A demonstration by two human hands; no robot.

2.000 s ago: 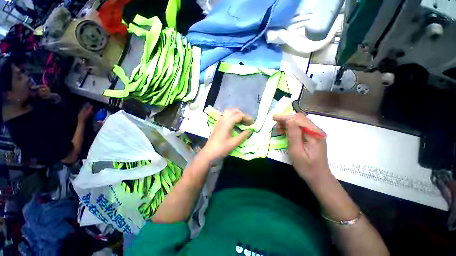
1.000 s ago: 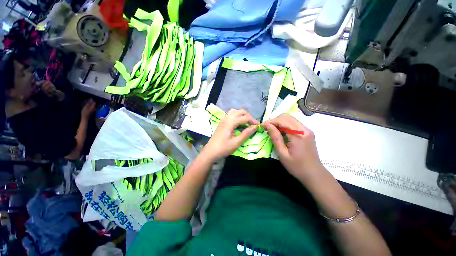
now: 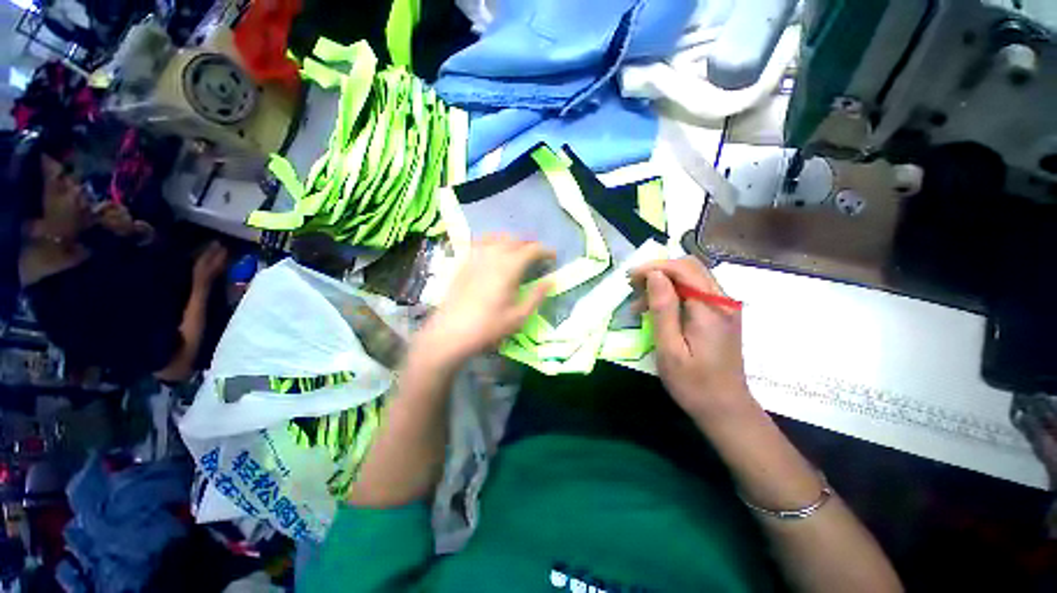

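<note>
A grey panel [image 3: 510,220] with black and neon yellow-green edges lies tilted on the white table before me. More neon-trimmed layers show beneath it at the table's front edge. My left hand [image 3: 485,295] is over the panel's left side, slightly blurred; its fingertips are at the cloth, and whether they grip it is unclear. My right hand [image 3: 695,330] holds a slim red tool [image 3: 709,298] between thumb and fingers, at the panel's right side by a pale binding strip [image 3: 603,304]. The tool's tip is not clearly visible.
A neon stack [image 3: 388,162] lies upper left, light-blue fabric [image 3: 556,58] behind. A sewing machine's needle plate area [image 3: 800,220] is at right. A white plastic bag [image 3: 284,336] with neon pieces hangs lower left. Another person [image 3: 104,266] sits at far left beside a beige machine [image 3: 220,87].
The panel has turned and its trimmed edges have shifted. My left hand has moved left, away from my right hand. My right hand with the red tool has moved slightly right and up.
</note>
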